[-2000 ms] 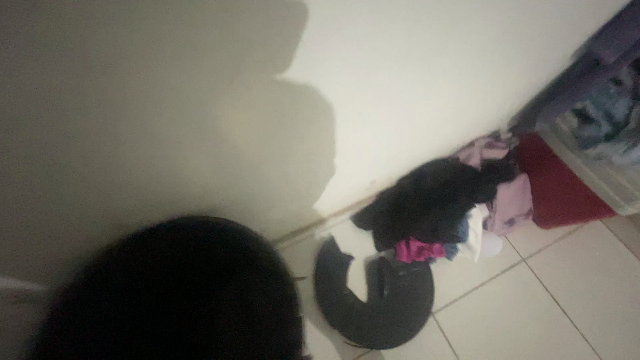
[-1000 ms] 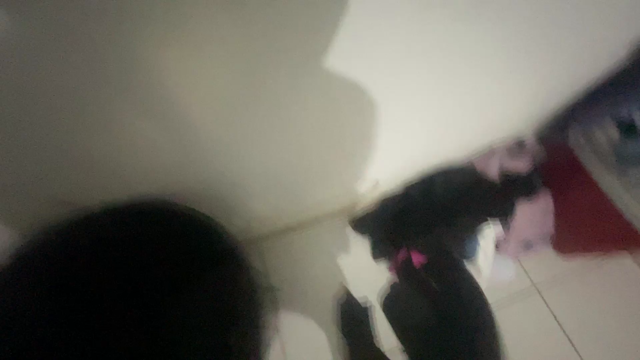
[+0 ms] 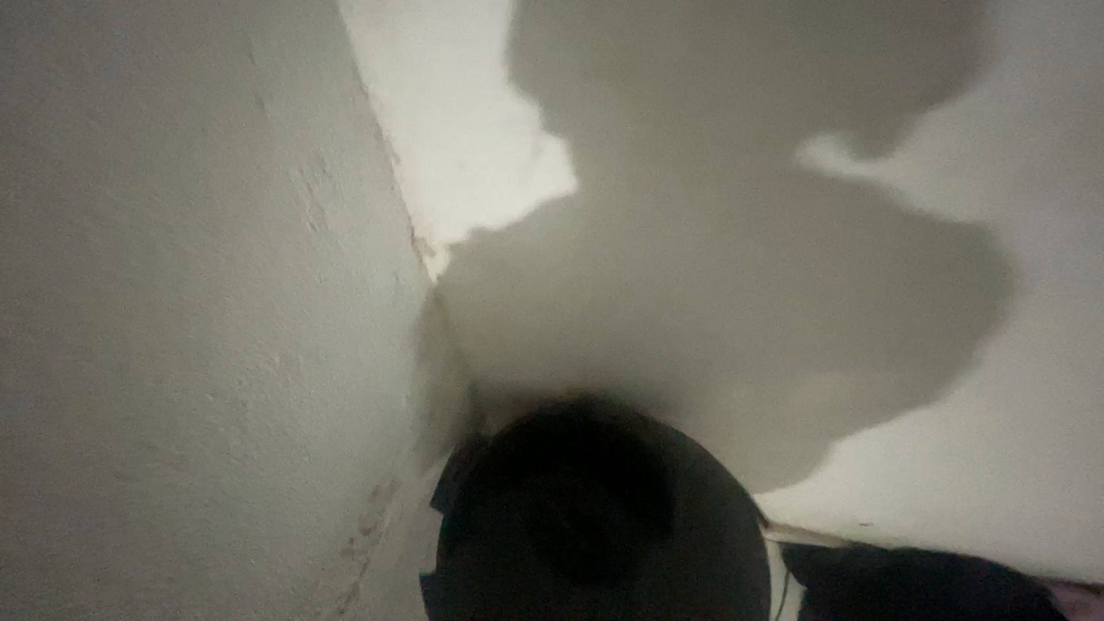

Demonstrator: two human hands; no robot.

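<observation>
Neither of my hands shows in the head view. A large dark rounded object [image 3: 604,517] stands at the bottom middle, near the corner where two walls meet; it is too dark to tell what it is. Black cloth [image 3: 923,586] lies at the bottom right, along the foot of the wall, with a bit of pink cloth [image 3: 1078,599] at its right end.
A rough, pale wall [image 3: 216,302] fills the left side. The wall behind [image 3: 733,285] carries a broad shadow. A thin dark cord [image 3: 783,591] runs between the dark object and the black cloth.
The view has swung left to the wall corner. The red item, the floor tiles and most of the clothes pile, seen before, are out of view.
</observation>
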